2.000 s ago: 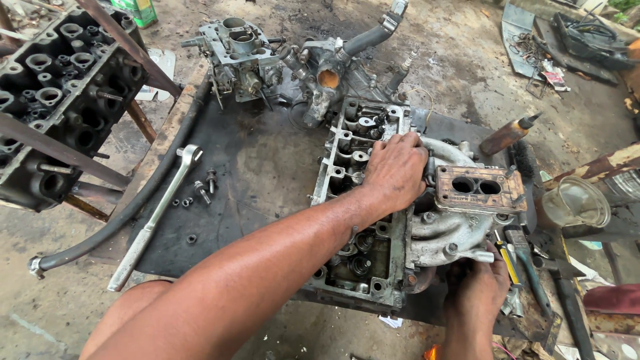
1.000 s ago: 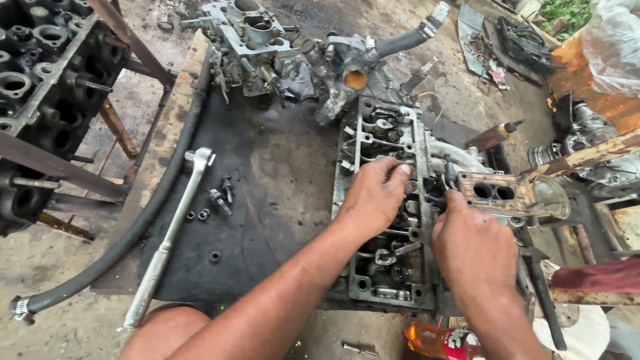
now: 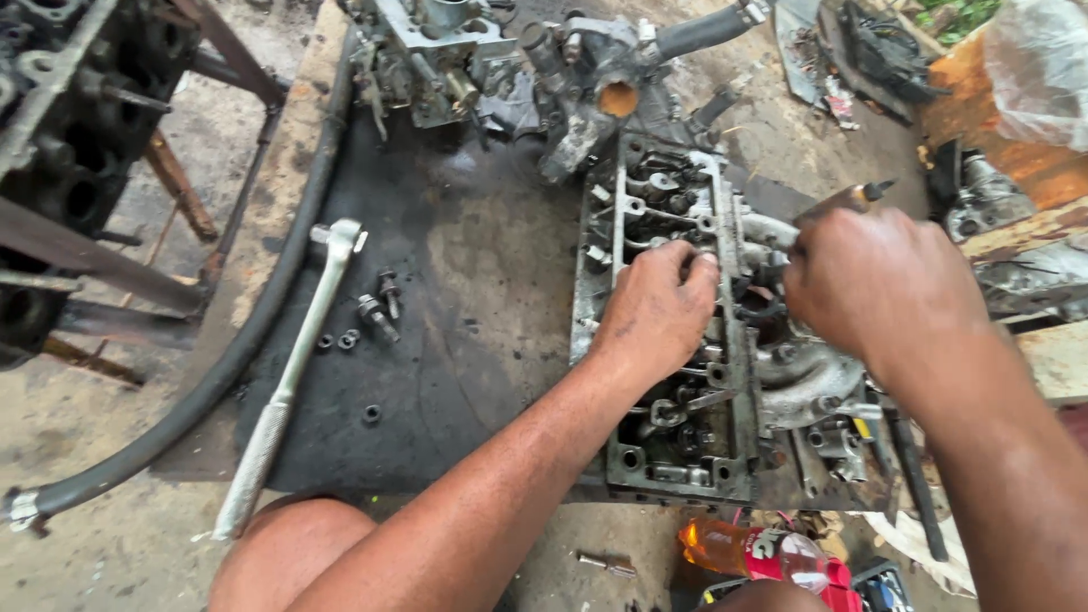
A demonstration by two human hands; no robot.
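Observation:
An engine cylinder head lies on the dark bench top, its valve gear showing. My left hand rests over its middle, fingertips curled down among the rocker parts; whether they grip something is hidden. My right hand is raised over the intake manifold, right of the cylinder head, blurred and with its fingers curled; what it may hold cannot be made out. A pointed tool shows just behind it. A ratchet handle lies at the left, beside loose bolts and small nuts.
A black rubber hose runs along the bench's left edge. A carburetor and a metal housing with a hose stand at the back. Another engine block or head sits at far left. A drink bottle lies below the front edge.
My right hand has moved up and right from beside the carburetor flange of the manifold, and its two-hole plate no longer shows. The left hand stays over the cylinder head. The view has shifted closer.

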